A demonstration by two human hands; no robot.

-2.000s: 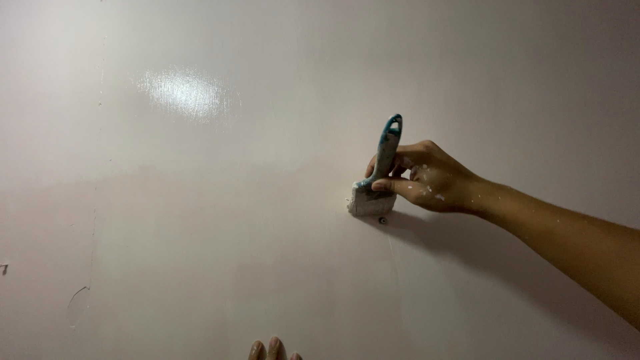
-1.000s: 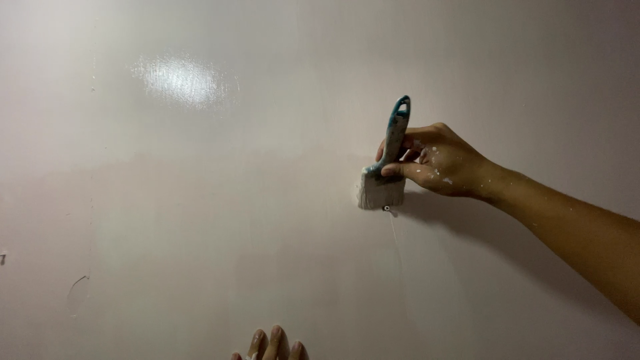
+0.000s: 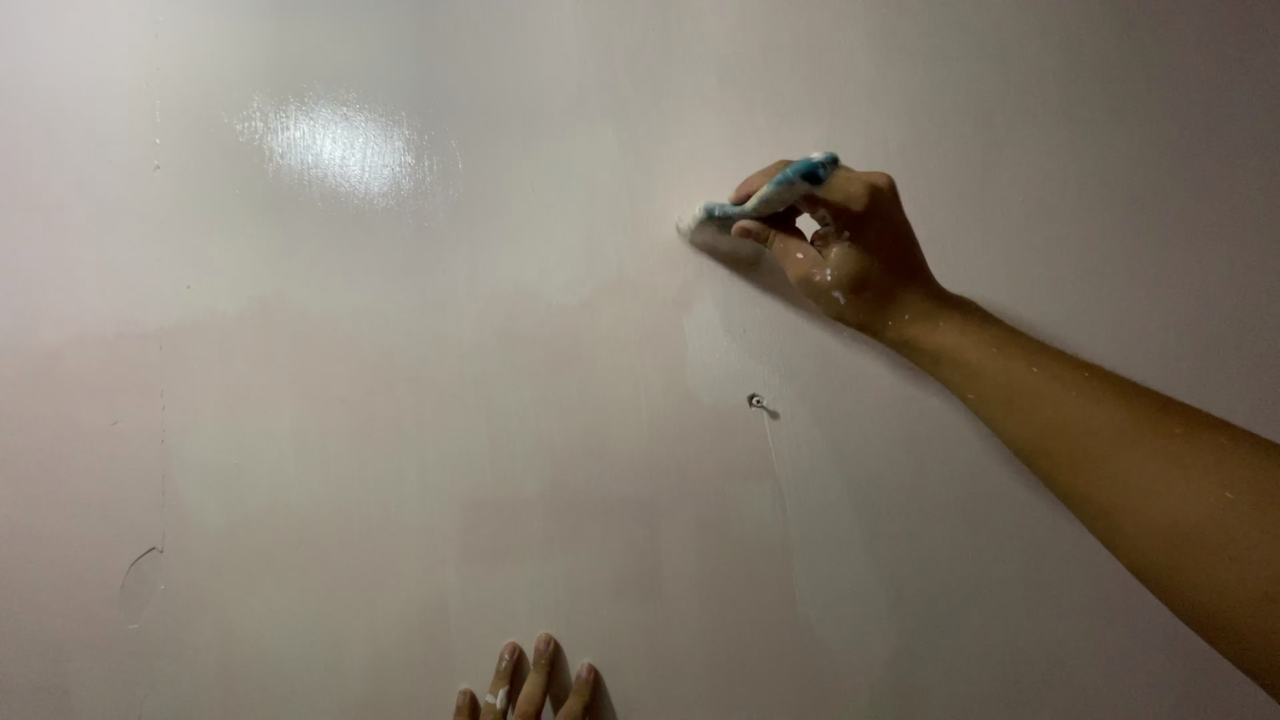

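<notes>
My right hand (image 3: 840, 245), flecked with white paint, grips a paintbrush (image 3: 775, 193) with a blue, paint-smeared handle. The brush lies tilted nearly flat, its bristle end at the left against the pale pink painted wall (image 3: 400, 420). Much of the bristles is in shadow. Below the brush a small screw (image 3: 757, 401) sits in the wall, with a thin line running down from it. At the bottom edge, the spread fingers of my left hand (image 3: 535, 685) rest on the wall and hold nothing; its palm is out of view.
A curved crack (image 3: 140, 568) marks the wall at the lower left, beside a faint vertical seam (image 3: 162, 430). Light reflects off a glossy patch (image 3: 340, 145) at the upper left. Lighter, uneven paint patches spread over the middle.
The brush was upright with its bristles at the screw; my right hand has moved it up and tilted it over, leaving the screw uncovered. More of my left fingers shows than two seconds ago.
</notes>
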